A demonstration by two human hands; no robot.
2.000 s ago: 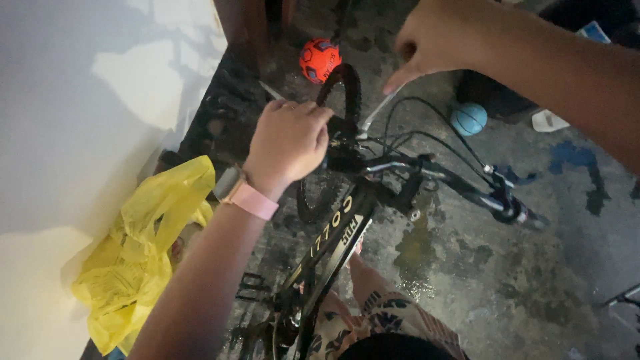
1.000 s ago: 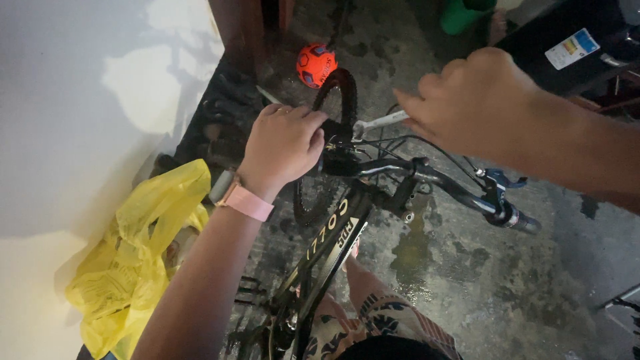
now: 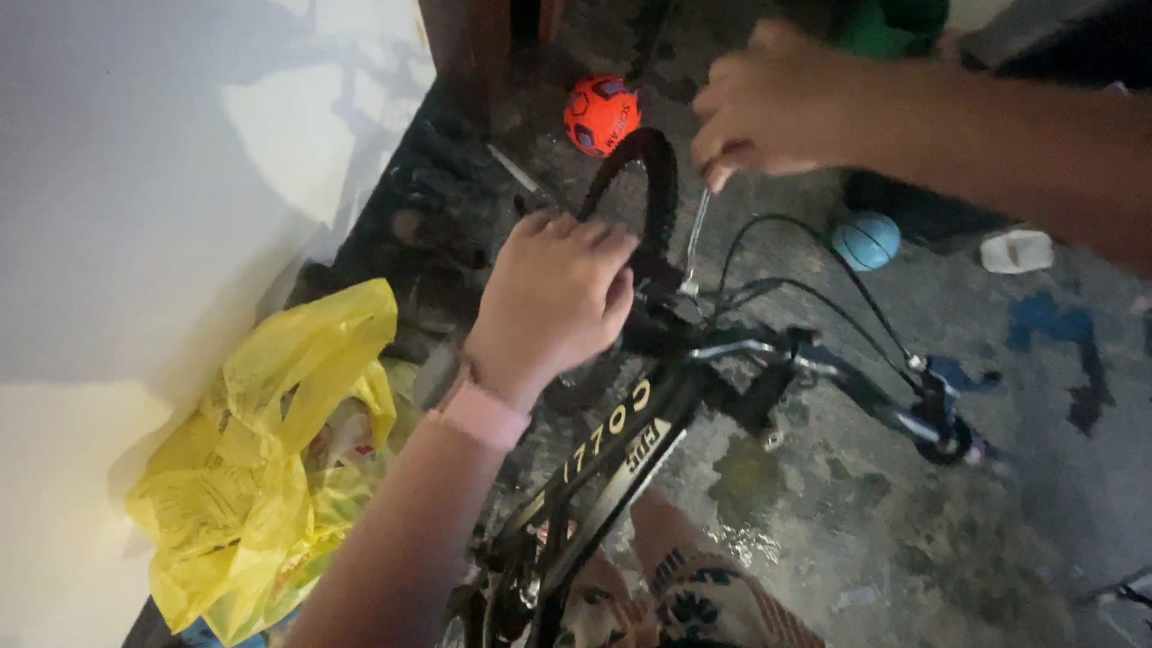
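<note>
My left hand (image 3: 558, 292) is closed beside the head of a black bicycle (image 3: 598, 450). A slim metal tool (image 3: 522, 173) sticks out beyond its fingers; its other end is hidden. My right hand (image 3: 765, 112) grips the end of a silver wrench (image 3: 697, 236), whose lower end meets a small fitting near the fork, behind the handlebar (image 3: 837, 369). The front tyre (image 3: 661, 175) stands beyond my left hand, partly hidden by it. Black cables (image 3: 814, 243) loop from the handlebar toward the fork.
An orange-red ball (image 3: 601, 115) rests past the front tyre, a blue ball (image 3: 866, 241) and a whitish object (image 3: 1017, 251) to the right. A yellow plastic bag (image 3: 261, 450) lies by the white wall (image 3: 180, 225). The concrete floor (image 3: 972, 531) has wet, dark patches.
My right hand has swung the wrench from nearly sideways, one second ago, to pointing away from me. My left hand stays at the bicycle's head.
</note>
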